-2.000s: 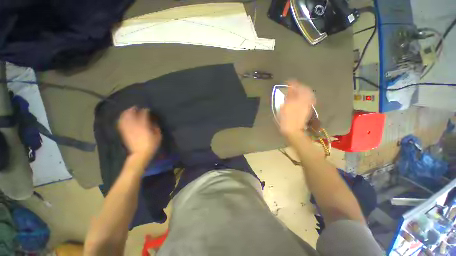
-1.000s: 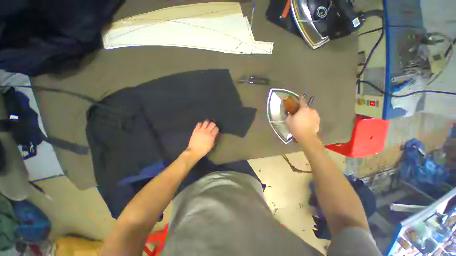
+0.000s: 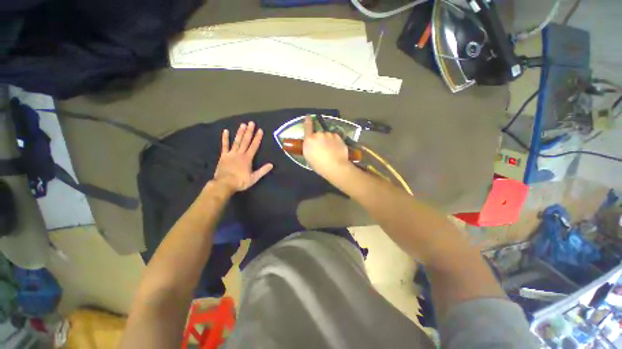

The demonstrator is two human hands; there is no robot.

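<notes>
The dark navy garment [image 3: 184, 160] lies on the brownish-olive table in front of me. My left hand [image 3: 239, 162] rests flat on it with fingers spread. My right hand [image 3: 326, 151] holds the iron [image 3: 297, 133] by its orange-brown wooden handle. The iron sits on the right part of the garment, its tip pointing left, its yellow cord trailing to the lower right. A small brighter blue patch [image 3: 228, 233] shows at the garment's near edge, partly behind my left forearm. The thread snips [image 3: 376, 126] lie just right of the iron.
Paper patterns [image 3: 279, 51] lie at the far side. A second iron [image 3: 470, 46] stands at far right. Heaped navy cloth [image 3: 89, 41] is at far left. A dark tape strip [image 3: 112, 123] runs to the garment. A red stool [image 3: 503, 203] stands right, below the table edge.
The right hand has brought the iron left from the bare table onto the garment. The left hand has moved left and away from me, its fingers now spread. The garment's right part looks shifted.
</notes>
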